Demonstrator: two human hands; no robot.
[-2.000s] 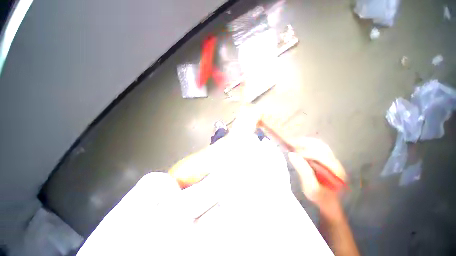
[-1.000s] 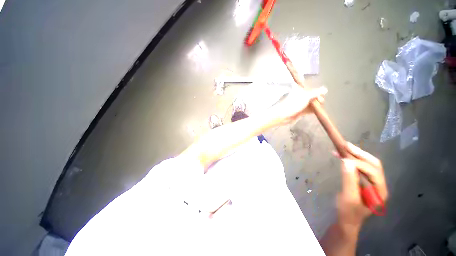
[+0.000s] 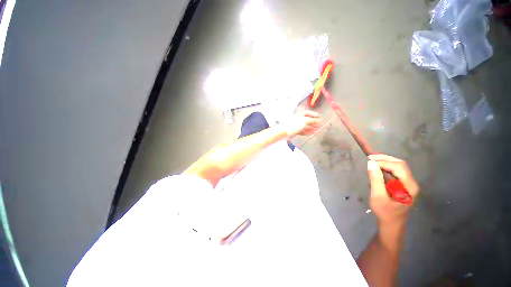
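The broom has a red-orange head point(image 3: 321, 84) with a yellow-green strip and a dark-red handle that slants down to the right. My right hand point(image 3: 392, 182) grips the handle beside its red end. My left hand point(image 3: 304, 122) is just below and left of the broom head, apart from the handle. Its fingers look partly curled, and glare hides whether it holds anything. Whitish plastic litter point(image 3: 321, 47) lies by the broom head, its left part washed out by glare. A thin dark strip point(image 3: 245, 106) lies on the floor left of my left hand.
Crumpled clear plastic sheets point(image 3: 462, 42) lie on the grey floor at upper right, with a smaller piece point(image 3: 481, 115) below them. A grey wall or panel point(image 3: 84, 112) with a black lower edge runs along the left. My dark shoe point(image 3: 255, 124) shows beyond my white clothing.
My left hand has left the broom handle and moved down-left. The broom head has come down and closer to my feet. My right hand still grips the handle, slightly higher in view.
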